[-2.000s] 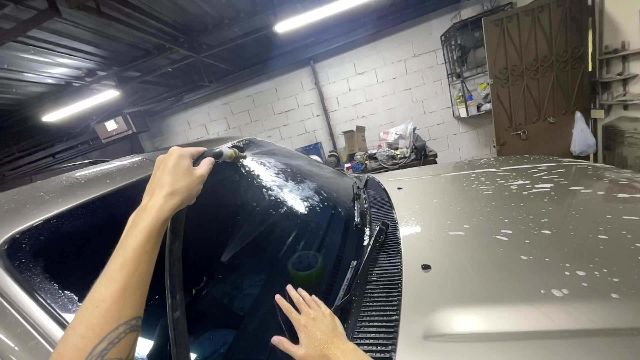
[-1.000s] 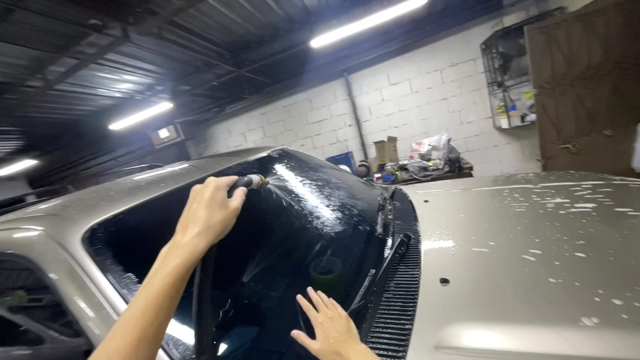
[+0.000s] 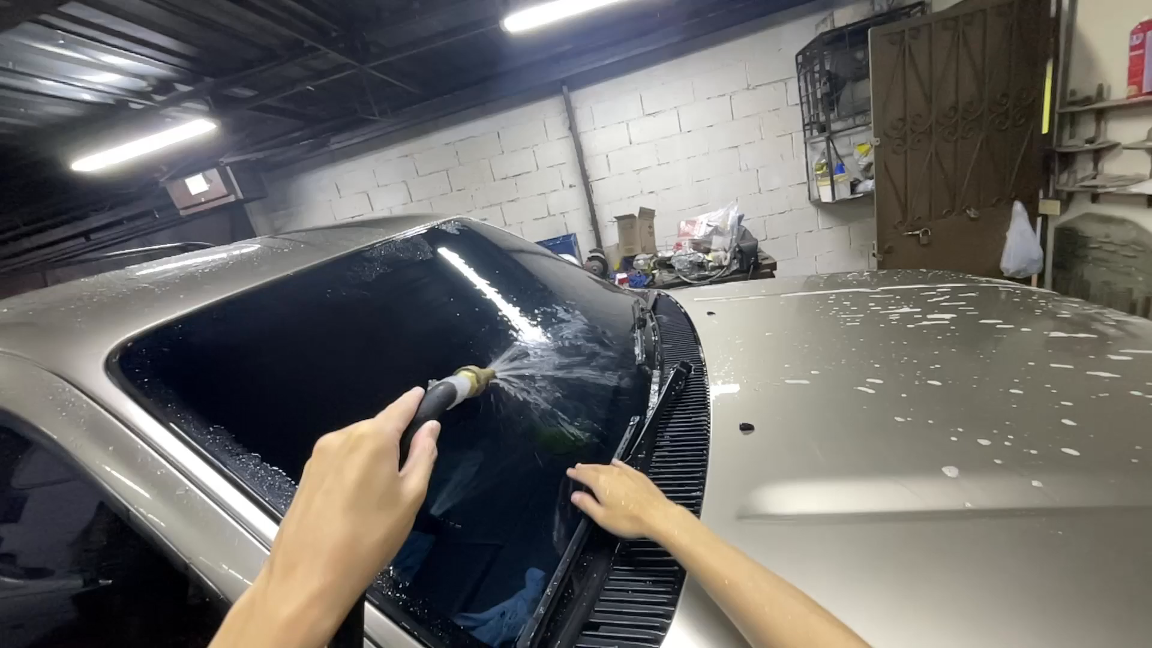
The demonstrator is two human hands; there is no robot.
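My left hand [image 3: 364, 504] grips a black hose with a brass spray nozzle [image 3: 472, 378], and water fans out from it to the right across the car's windshield [image 3: 360, 333]. The hose's lower part is mostly behind my wrist. At the base of the glass, my right hand [image 3: 621, 499] is over a black windshield wiper [image 3: 551, 589], fingers bent toward the glass; whether they grip the wiper cannot be told. Another wiper piece [image 3: 668, 396] lies just beyond it, above the slotted black cowl grille [image 3: 679, 432].
The wet beige hood [image 3: 864, 432] spreads to the right, with foam spots and water drops. The car's roof [image 3: 207, 279] is at the left. Behind the car stand a cluttered workbench [image 3: 765, 267], a white block wall [image 3: 486, 171] and a brown metal door [image 3: 958, 144].
My left hand has brought the nozzle down from the top edge of the windshield, and the spray now strikes lower glass. My right hand, spread over the glass before, is now at the wiper.
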